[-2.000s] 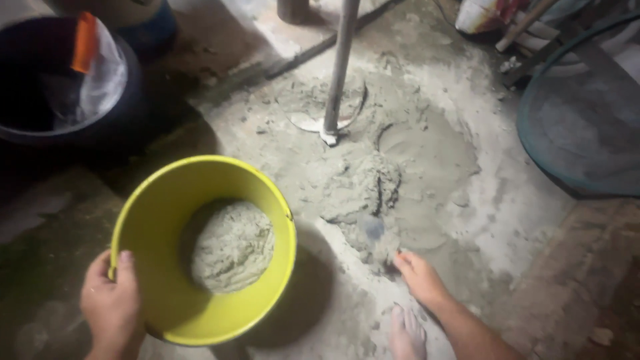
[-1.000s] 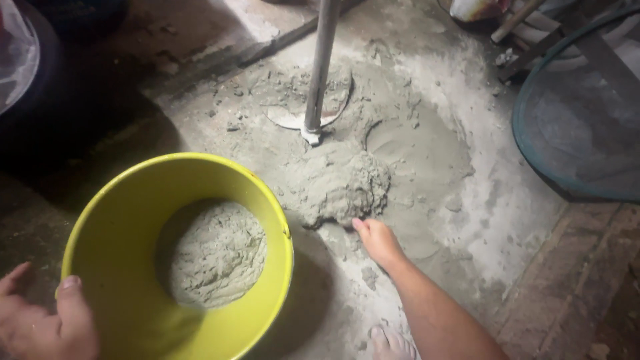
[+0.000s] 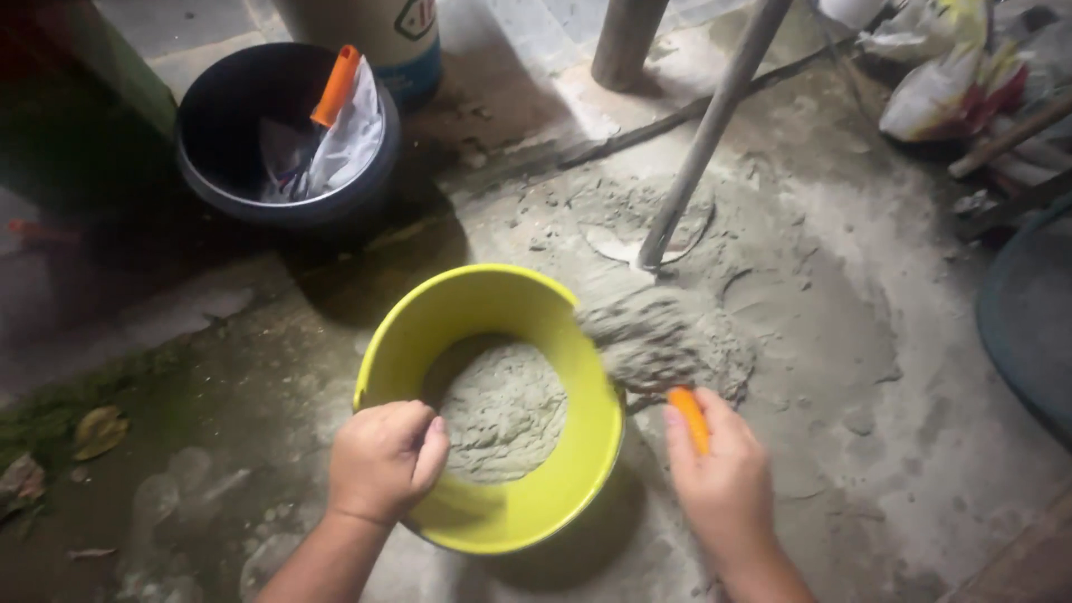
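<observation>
My left hand (image 3: 385,461) is closed on the near-left rim of a yellow bucket (image 3: 590,469), which holds wet grey mortar (image 3: 511,410) at its bottom. To the right of the bucket, my right hand (image 3: 724,477) grips the orange handle of a trowel (image 3: 690,421). A blurred heap of mortar lies over the trowel's blade and hides it, beside the bucket's right rim. Behind is the spread mortar pile (image 3: 812,318) on the floor. A long-handled tool (image 3: 712,134), likely a hoe, stands with its head in the pile.
A dark bucket (image 3: 289,209) with an orange-handled tool and a white bag stands at the upper left, next to a white and blue container (image 3: 410,59). A round post (image 3: 624,42) rises at the top. Bags (image 3: 955,92) and a dark round tub (image 3: 1022,318) are at the right.
The view has shifted, bringing the dark bucket back in. My left hand, apart from the rim's grip a second ago, now clasps it. The orange trowel handle shows in my right hand, with mortar lifted beside the bucket.
</observation>
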